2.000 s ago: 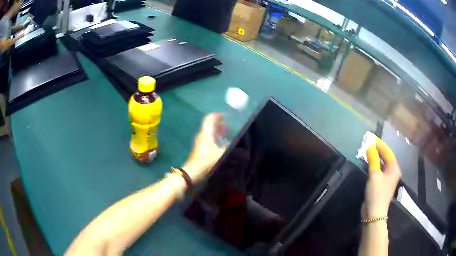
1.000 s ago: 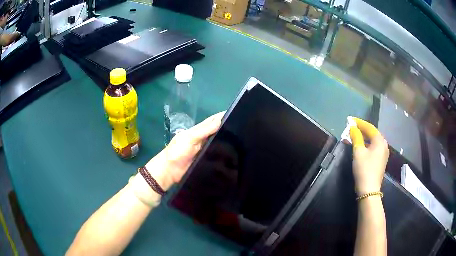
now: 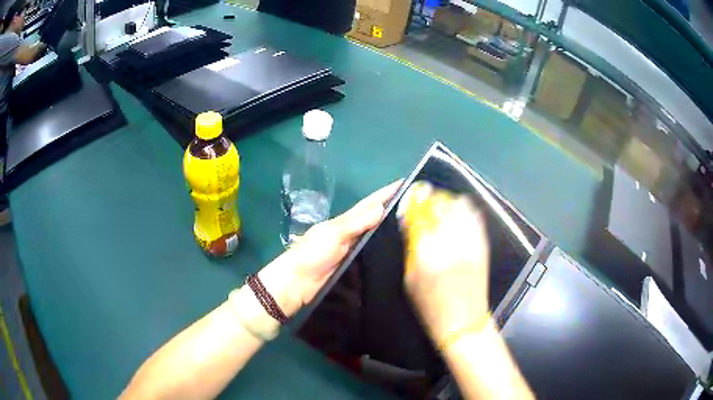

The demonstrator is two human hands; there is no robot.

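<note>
The black glossy left side screen [image 3: 375, 289] stands tilted up in front of me, hinged at its right edge to the black middle screen [image 3: 598, 332]. My left hand [image 3: 328, 246] holds the side screen by its left edge, the fingers behind it. My right hand [image 3: 446, 250] is blurred and lies over the upper part of the side screen. Its fingertips have yellow finger cots [image 3: 422, 207]. A bit of the white wiping cloth [image 3: 403, 208] shows at the fingertips; the rest is hidden.
A yellow bottle [image 3: 213, 187] and a clear bottle [image 3: 308, 183] stand on the green mat [image 3: 133, 258] left of the screen. Stacked black units [image 3: 250, 82] lie farther back. Closed grey units [image 3: 645, 223] and white paper [image 3: 672, 320] are at the right. A person [image 3: 16, 51] is at the far left.
My right hand has moved left from beside the middle screen onto the side screen. My left hand has taken hold of the side screen's edge since the oldest frame and keeps it.
</note>
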